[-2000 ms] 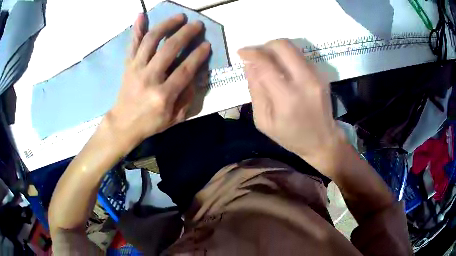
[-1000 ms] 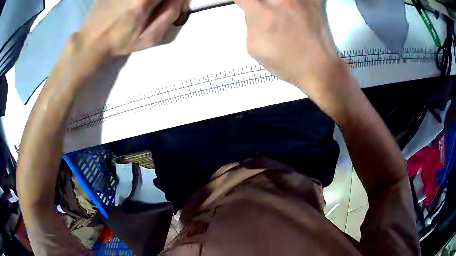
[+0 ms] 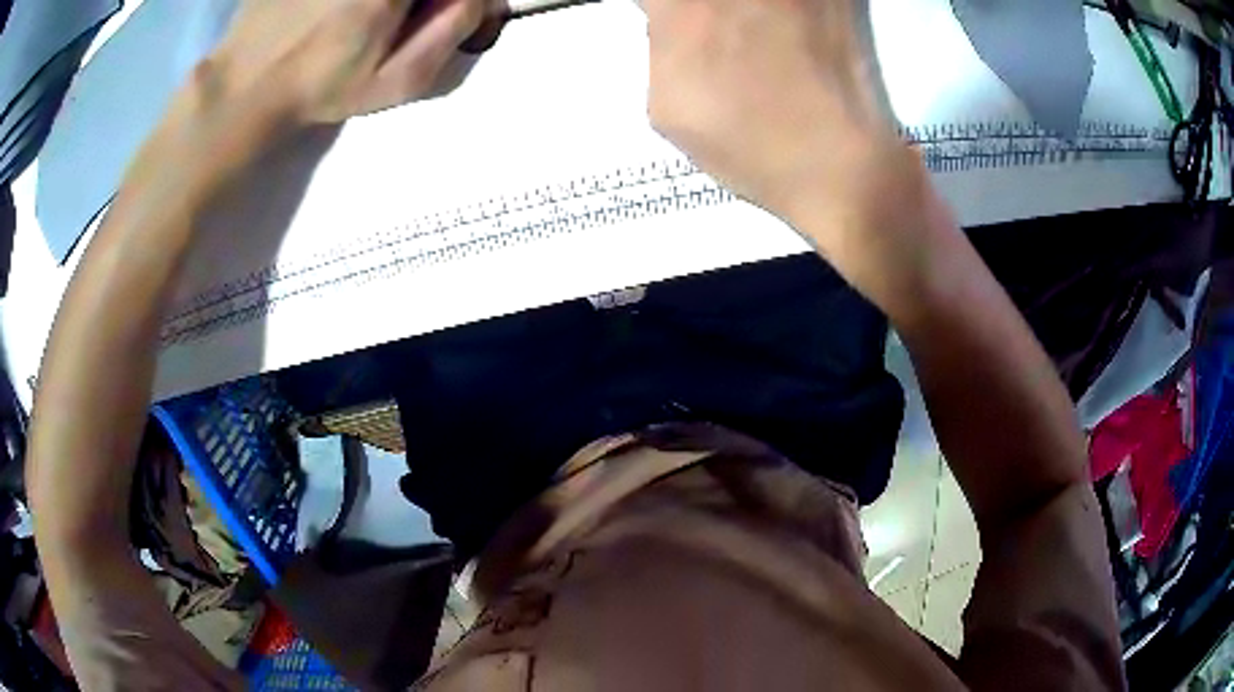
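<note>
My left hand (image 3: 359, 61) is at the top edge, partly cut off, with its fingers curled. My right hand (image 3: 758, 81) is at the top centre, its fingertips beyond the picture. Between them a thin strip with a dark edge (image 3: 548, 7) shows at the top; what it is, and whether either hand grips fabric, cannot be told. A pale grey cut panel (image 3: 102, 129) lies on the table's left side, beside my left forearm. The needle area is out of view.
The white table (image 3: 447, 291) has a printed ruler (image 3: 541, 210) near its front edge. A grey pointed panel (image 3: 1035, 61) lies right of my right hand. A green-handled tool (image 3: 1148, 61) and black scissors handles (image 3: 1191, 149) are at the far right. A blue basket (image 3: 223, 487) is below left.
Both hands have moved up to the top edge from the front of the table. The grey panel that lay under my left hand is gone from there, leaving the ruler uncovered.
</note>
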